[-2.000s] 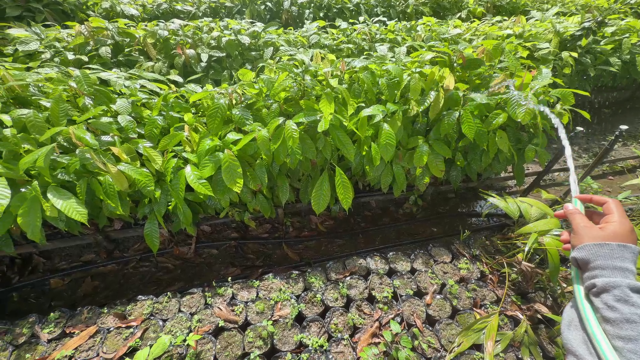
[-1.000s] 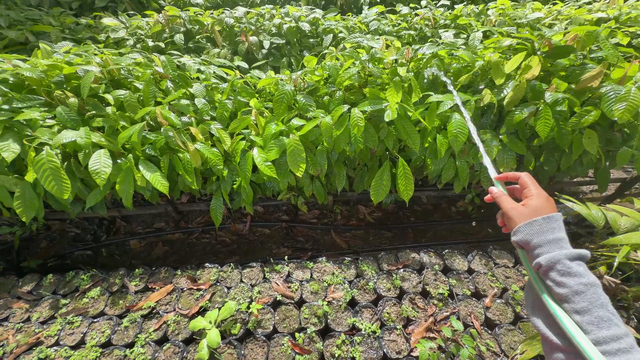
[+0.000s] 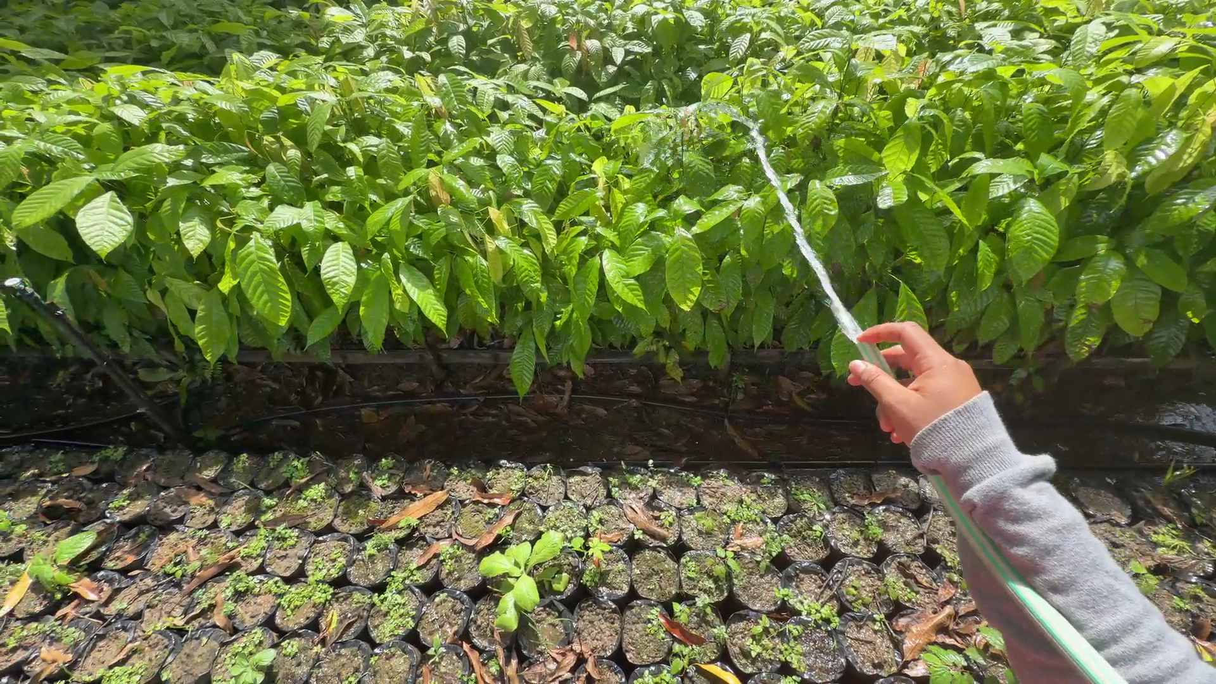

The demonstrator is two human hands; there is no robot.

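My right hand (image 3: 917, 380), in a grey sleeve, grips the end of a green and white garden hose (image 3: 1021, 594) at the right of the head view. The hose runs down along the underside of the forearm. A stream of water (image 3: 798, 228) leaves its mouth, arcs up and to the left, and falls among the broad-leaved seedlings (image 3: 475, 218). Thumb and index finger lie close to the hose mouth. My left hand is out of view.
Rows of black soil-filled nursery bags (image 3: 655, 575) cover the near ground, with small weeds and dry leaves. A leafy young plant (image 3: 521, 575) stands among them. A dark wet channel (image 3: 532, 427) with a thin black pipe separates bags and seedlings. A black stake (image 3: 95, 361) leans at left.
The view has shifted right-to-left across the seedlings. My right hand still holds the hose, and the water now lands on plants farther left. A black stake has come into view at the left.
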